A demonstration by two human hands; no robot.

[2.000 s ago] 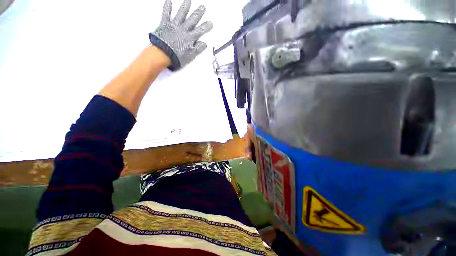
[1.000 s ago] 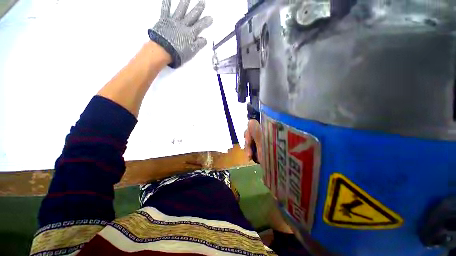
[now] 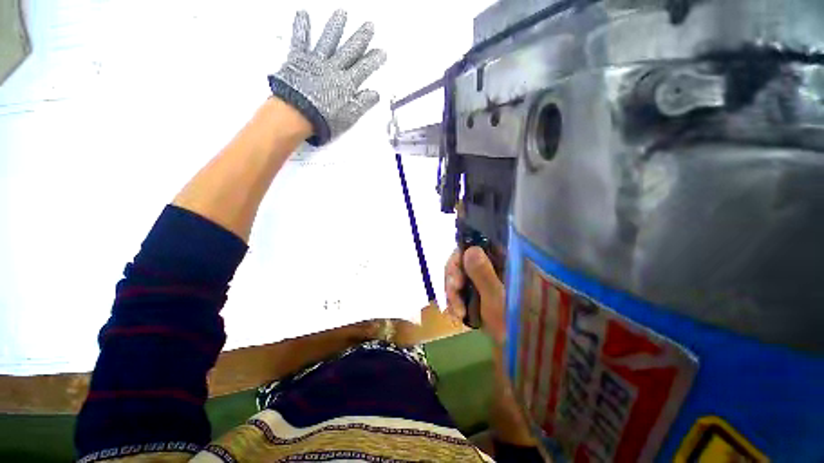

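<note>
The cutting machine (image 3: 632, 199), silver-grey and blue with a red and white label, fills the right side of the view. My right hand (image 3: 479, 285) is bare and holds its black handle (image 3: 472, 303), partly hidden by the motor. The knife guide (image 3: 417, 137) points left from the machine over the white lay. My left hand (image 3: 330, 80), in a grey mesh glove, rests flat with fingers spread on the white paper marker (image 3: 181, 271), left of the guide. A dark narrow cut line (image 3: 414, 226) runs from the guide to the lay's near edge.
The brown wooden table edge (image 3: 298, 351) runs along the near side, against my clothing. Green floor (image 3: 36, 436) shows below it. A flat beige-grey slab (image 3: 13, 36) lies at the far left corner.
The motor housing has shifted right in view, so more of my right hand and the handle shows. The table edge sits lower. The beige-grey slab shows more fully. My left hand keeps its spread pose.
</note>
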